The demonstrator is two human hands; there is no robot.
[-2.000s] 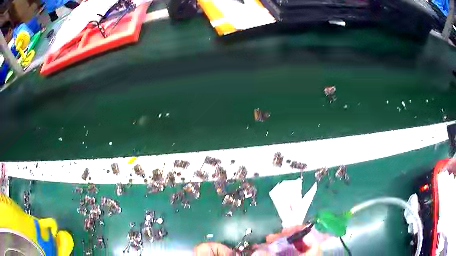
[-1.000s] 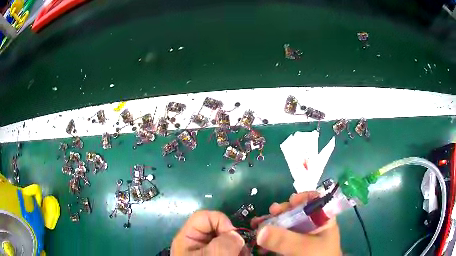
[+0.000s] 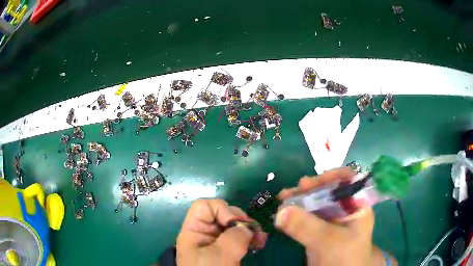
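My left hand (image 3: 212,234) is at the bottom centre and pinches a small circuit board (image 3: 244,224) between thumb and fingers. My right hand (image 3: 332,223) is just to its right, apart from it, and holds the glue syringe (image 3: 327,201), a clear tube with red content and a green cap (image 3: 390,176) at its rear. The needle tip cannot be made out. Another circuit board (image 3: 262,199) lies on the green bench just beyond my hands. The syringe and right hand are slightly blurred.
Many wired circuit boards (image 3: 194,120) lie across the bench and white strip (image 3: 415,75). Creased white paper (image 3: 328,136) lies beyond the syringe. A yellow-and-blue fan (image 3: 31,223) stands at left. A pale air hose (image 3: 443,161) runs right. Two boards lie on the dark green belt (image 3: 259,36).
The view has tilted down, bringing both hands fully in. Over the last second my right hand and the syringe have moved right, away from my left hand, which keeps its pinch.
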